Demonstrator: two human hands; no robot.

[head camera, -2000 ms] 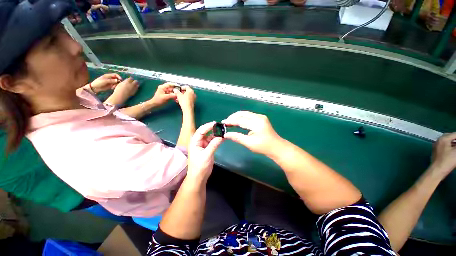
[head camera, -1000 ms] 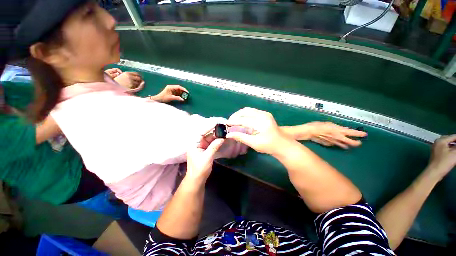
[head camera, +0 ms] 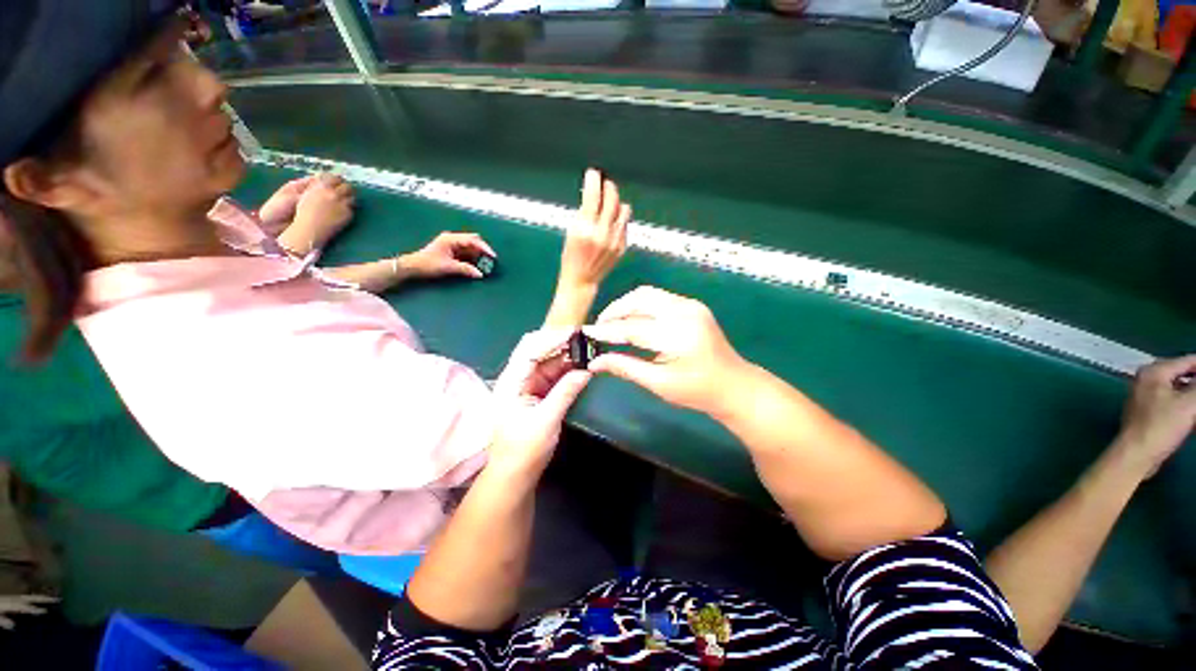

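A small black device housing [head camera: 582, 349] is held up over the front edge of the green bench, between the fingertips of both my hands. My left hand [head camera: 535, 393] grips it from the left and below. My right hand [head camera: 666, 344] holds its right side with thumb and fingers. The housing is turned partly side-on, and a small yellowish spot shows on it. My fingers hide parts of it.
A person in a pink shirt [head camera: 289, 380] sits close on my left, one hand raised over the white rail [head camera: 735, 261], the other holding a small dark piece [head camera: 485, 265]. Another person's hand [head camera: 1159, 409] is at the right. A blue crate [head camera: 171, 649] is at lower left.
My hands stay in place and the housing has turned more side-on. The neighbour reached right across the bench, then drew back with the arm raised; the black piece at right is gone.
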